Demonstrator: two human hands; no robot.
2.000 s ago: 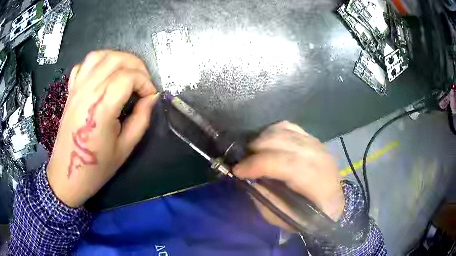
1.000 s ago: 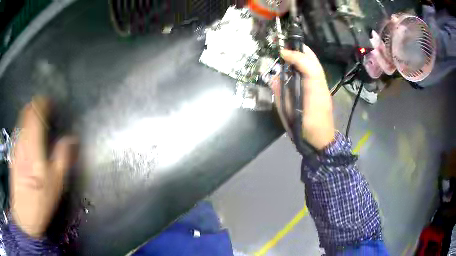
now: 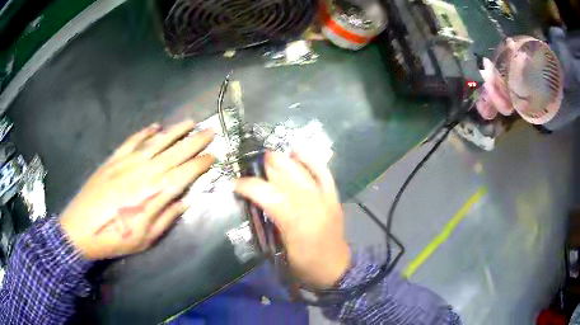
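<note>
Pale circuit boards point(image 3: 302, 136) lie in a blurred, glaring group on the dark mat, between and beyond my hands. My left hand point(image 3: 140, 184) is spread flat with its fingertips over the boards at its right; I see nothing held in it. My right hand point(image 3: 302, 216) holds the black soldering iron point(image 3: 257, 222), its tip end pointing away from me. The thin bent silver feed tube point(image 3: 222, 105) runs beside the barrel. A small pale board point(image 3: 241, 236) lies near the mat's front edge, left of the iron. Glare hides which boards my fingers touch.
More boards point(image 3: 32, 187) are heaped at the far left. A black ribbed fan or grille point(image 3: 235, 25) and a white reel with an orange band point(image 3: 350, 28) stand at the back. A pink fan point(image 3: 528, 79) is at the right. A black cable point(image 3: 407, 184) loops past the bench edge.
My left hand has left the small part and come right over the boards. My right hand went to the right-hand boards and came back with the iron. The boards are now between my hands.
</note>
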